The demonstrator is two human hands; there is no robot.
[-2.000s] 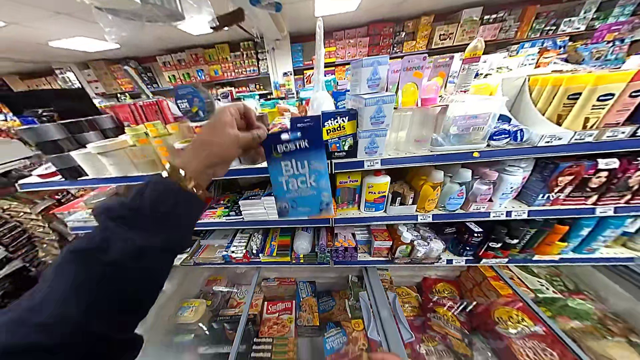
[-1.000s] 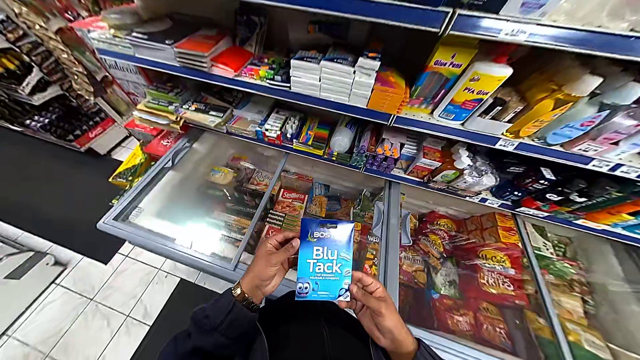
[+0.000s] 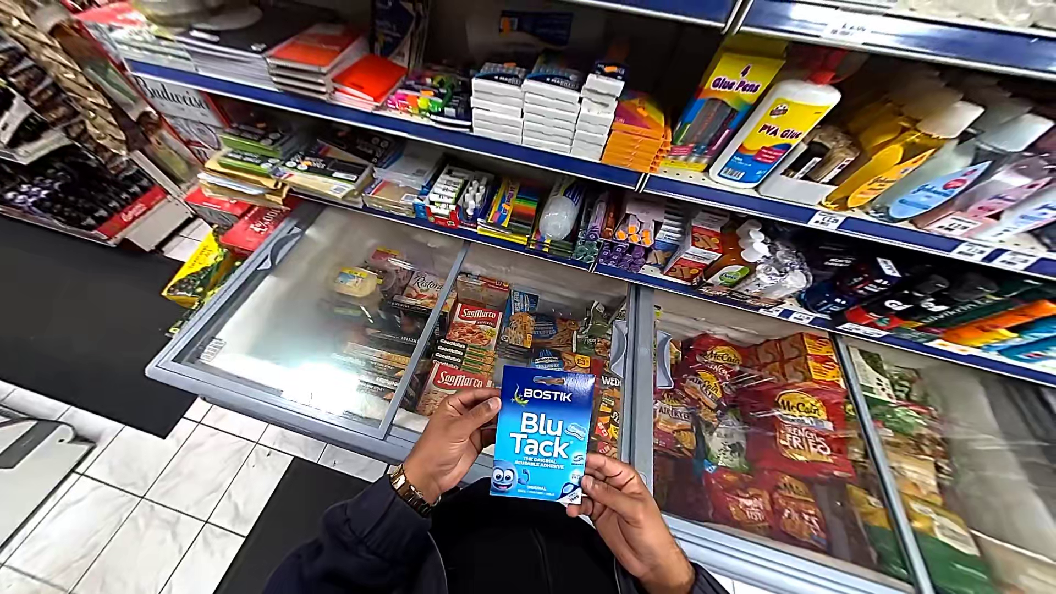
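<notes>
A blue Bostik Blu Tack packet (image 3: 540, 437) is held upright between both hands, its printed front facing me. My left hand (image 3: 454, 441), with a gold watch at the wrist, pinches the packet's left edge between thumb and fingers. At the lower right corner, my right hand (image 3: 631, 516) grips it with thumb and fingers. Behind the packet lies a chest freezer (image 3: 404, 441) with glass lids, holding frozen pizza boxes (image 3: 474, 326) and bags of frozen fries (image 3: 800, 425).
Above the freezer, blue-edged shelves (image 3: 396, 124) carry notebooks (image 3: 318, 49), white boxes (image 3: 549, 107), a PVA glue bottle (image 3: 775, 128) and toiletries. A grey-framed object (image 3: 37, 470) stands on the tiled floor (image 3: 214, 470) at lower left, near a dark mat (image 3: 91, 322).
Two seconds ago one hand held the packet up before the shelves; now both hands hold it low over the freezer. The view has tilted down. Little differs from one second ago.
</notes>
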